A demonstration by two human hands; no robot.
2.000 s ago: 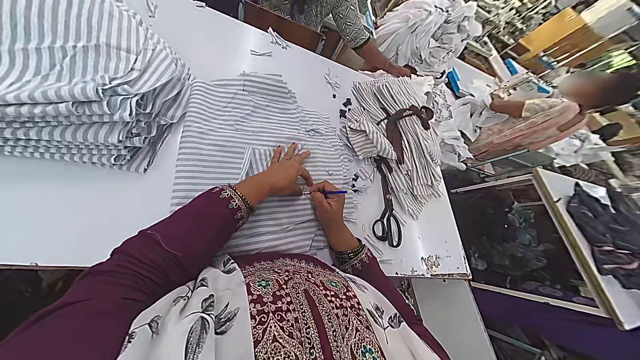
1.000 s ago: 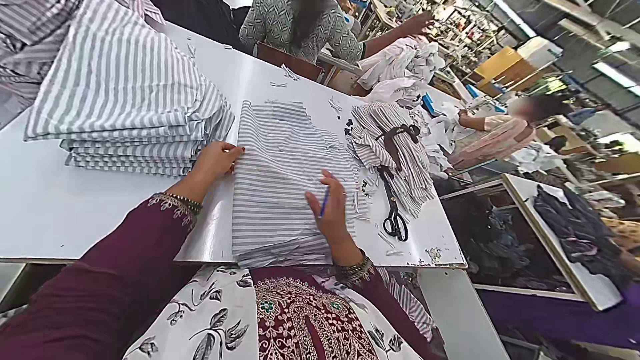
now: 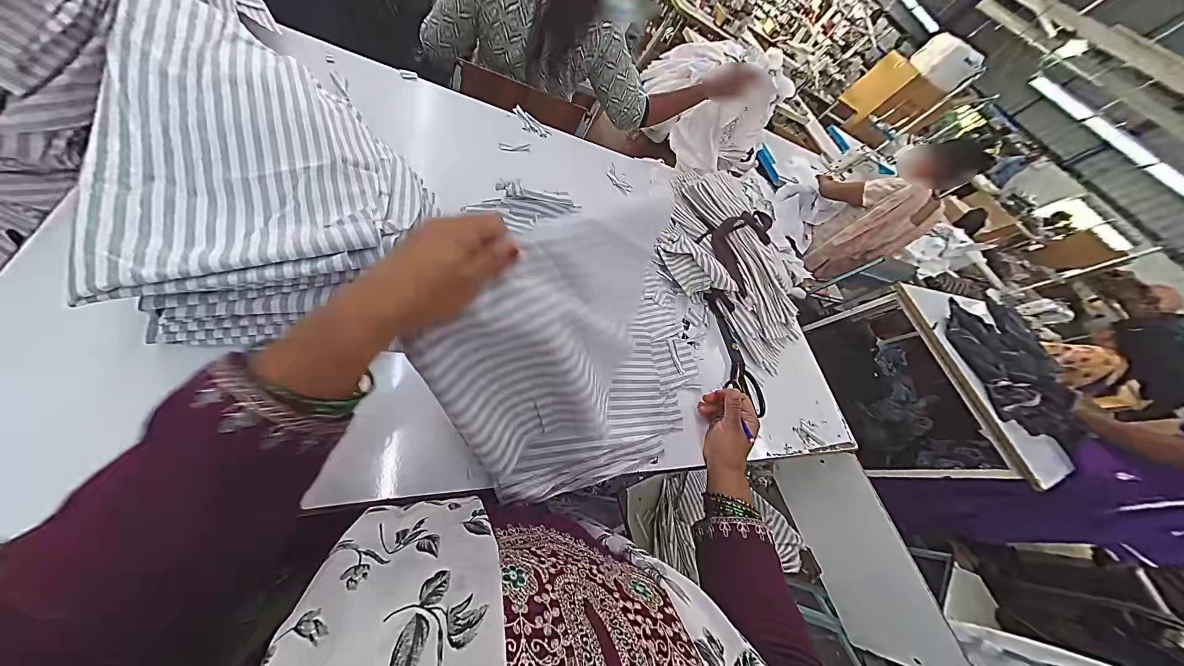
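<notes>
My left hand (image 3: 444,277) grips the upper edge of a grey-and-white striped fabric piece (image 3: 527,361), which is lifted and blurred above the other striped pieces (image 3: 647,379) on the white table. Near the front edge my right hand (image 3: 729,421) holds a blue pen (image 3: 746,430), its fingers curled close to the handles of black scissors (image 3: 740,370). Behind the scissors lies a bundle of striped strips (image 3: 731,259) tied with a dark cloth band (image 3: 740,240). A tall folded stack of striped fabric (image 3: 231,176) stands beyond my left forearm.
Fabric scraps (image 3: 529,122) lie scattered on the white table (image 3: 435,129). Across it a person in a patterned grey top (image 3: 592,65) reaches towards white garments (image 3: 726,111). Another person (image 3: 869,217) works farther right. A framed bin (image 3: 902,398) with dark cloth stands beside the table.
My left hand has raised the striped piece from the pile, where it lay flat before. My right hand has moved off the fabric to beside the scissors, still with the pen.
</notes>
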